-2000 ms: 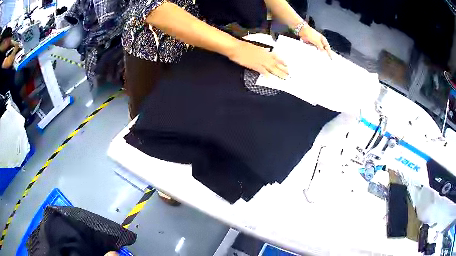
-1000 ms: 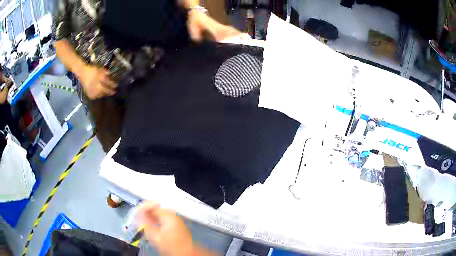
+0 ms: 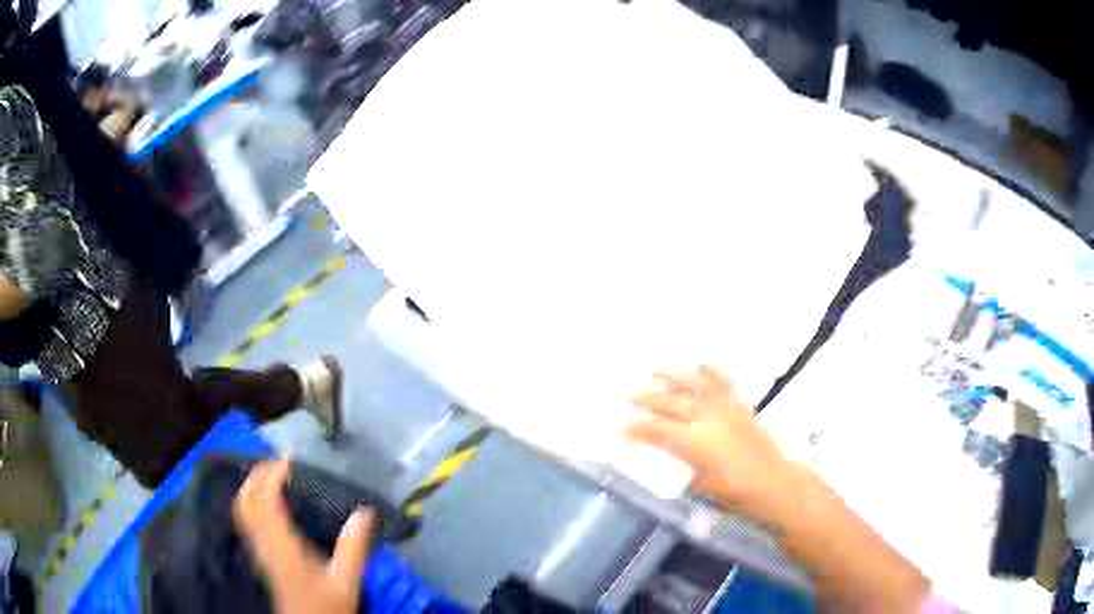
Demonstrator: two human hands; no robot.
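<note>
A large white panel (image 3: pixel 600 216) with curved edges covers most of the white table. A thin strip of black cloth (image 3: pixel 858 282) shows along its right edge. My right hand (image 3: pixel 720 450) is at the panel's near edge, blurred, fingers over the white; whether it grips the panel cannot be told. My left hand (image 3: pixel 306 540) is low at the left, thumb and fingers apart, over a black garment (image 3: pixel 198 528) with a fine-check edge. The garment lies on a blue crate (image 3: pixel 234 438).
A white and blue sewing machine (image 3: pixel 1020 342) is at the right, with a black oblong (image 3: pixel 1022 510) beside it. A person (image 3: pixel 132 360) in a patterned top and dark trousers is at the left edge. Yellow-black tape (image 3: pixel 444 474) marks the grey floor.
The white panel now covers the black panels and the round checked patch. The person has moved left, away from the table. Both my hands are now in view, the left over the crate.
</note>
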